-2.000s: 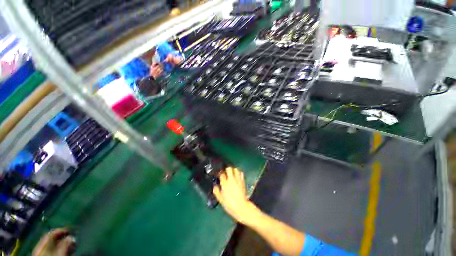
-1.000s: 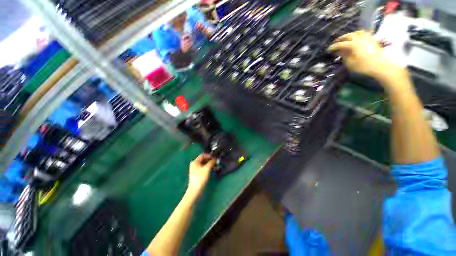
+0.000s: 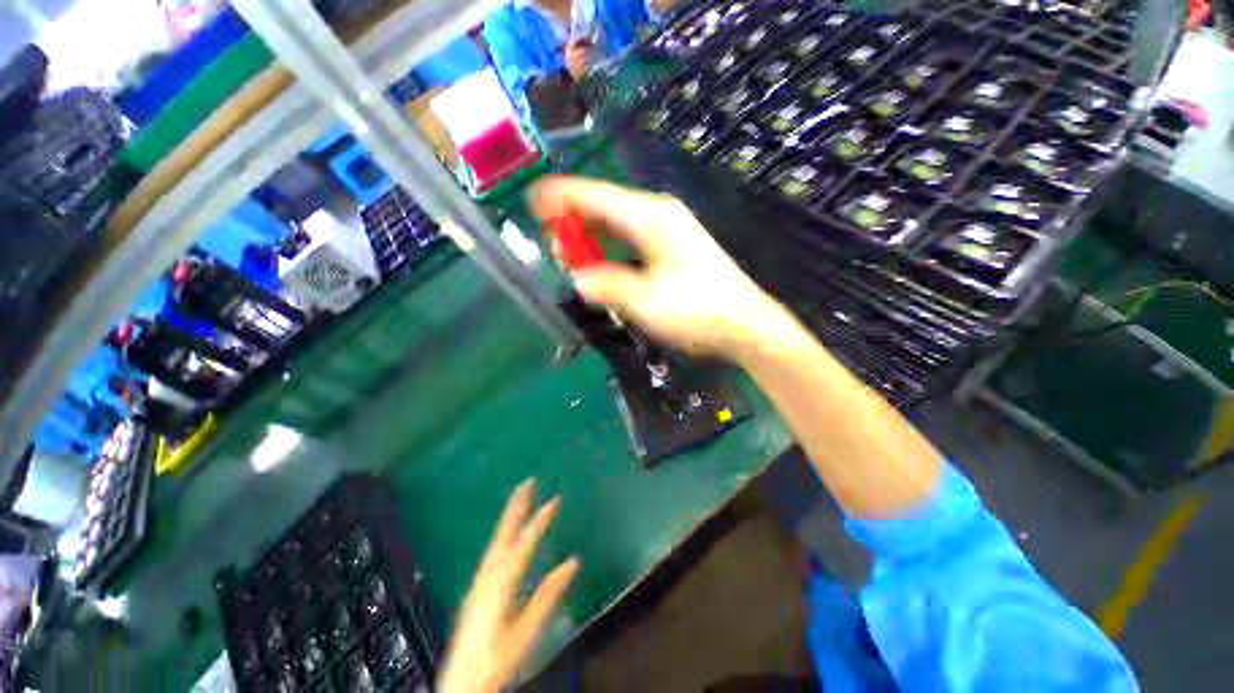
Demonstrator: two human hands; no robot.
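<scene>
The black press fixture [image 3: 666, 393] stands on the green mat, with a yellow spot at its base corner. My right hand [image 3: 659, 271] is at its red toggle clamp handle [image 3: 577, 241], fingers curled around the grip and slightly blurred. The hand hides the upper part of the fixture. My left hand [image 3: 509, 602] is over the mat at the bottom, empty, fingers apart, cut off by the lower edge. I cannot make out whether a part lies in the fixture.
Stacked blister trays [image 3: 934, 176] with pale-centred modules stand at the right. A single blister tray [image 3: 325, 596] lies at lower left. A metal post [image 3: 406, 176] runs beside the fixture. A red-and-white box [image 3: 490, 146] and people in blue smocks are beyond.
My right hand has moved from the tray stack to the red handle. My left hand has left the fixture and moved down towards the bottom edge, fingers spread. The view has shifted.
</scene>
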